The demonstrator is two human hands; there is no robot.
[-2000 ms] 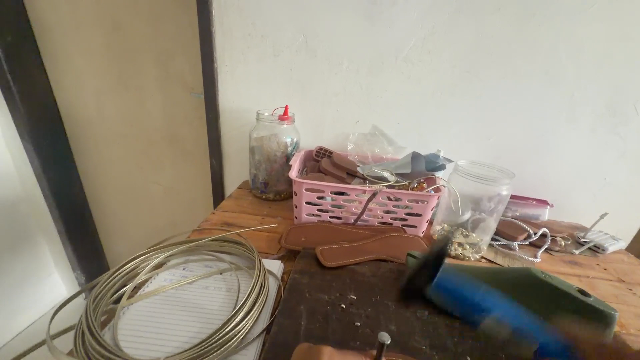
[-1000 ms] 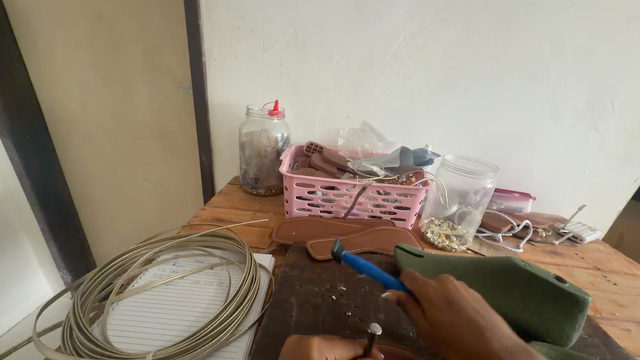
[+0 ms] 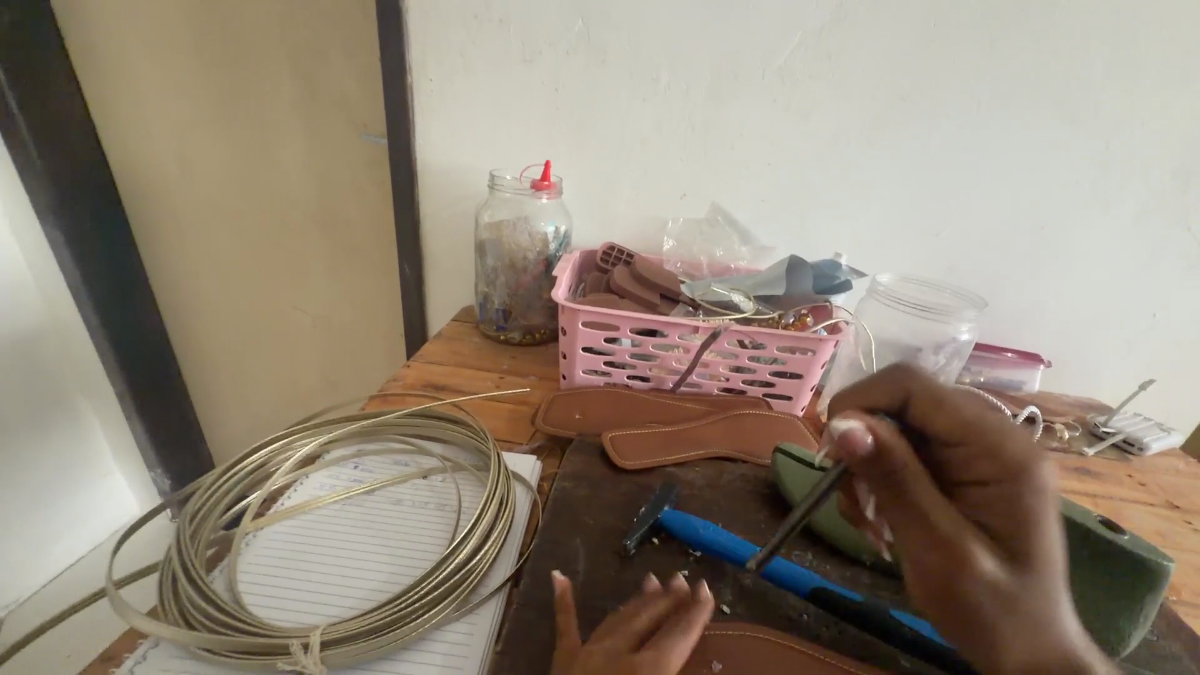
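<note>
My right hand (image 3: 956, 497) grips a thin metal rod-like tool (image 3: 797, 516), its tip pointing down and left above the blue handle of a hammer (image 3: 731, 544). The hammer lies on a dark board (image 3: 600, 562), its head to the left. At the bottom, my left hand (image 3: 637, 628) is spread with its fingers apart, next to a brown stitched insole (image 3: 769, 652) partly cut off by the frame edge. Behind my right hand lies a green shoe last (image 3: 1106, 581), partly hidden. Two more brown stitched insoles (image 3: 712, 439) lie at the board's far edge.
A coil of gold-coloured cord (image 3: 347, 623) rests on a lined notebook (image 3: 375, 562) at left. Behind stand a pink basket (image 3: 694, 361) of brown pieces, a glass jar (image 3: 520, 253) with a red-tipped cap and a clear jar (image 3: 923, 323). A white device (image 3: 1139, 433) lies far right.
The hammer, held in my right hand a second ago, now lies on the board. My right hand now holds the thin tool. My left hand, earlier closed around a metal-topped tool, is spread.
</note>
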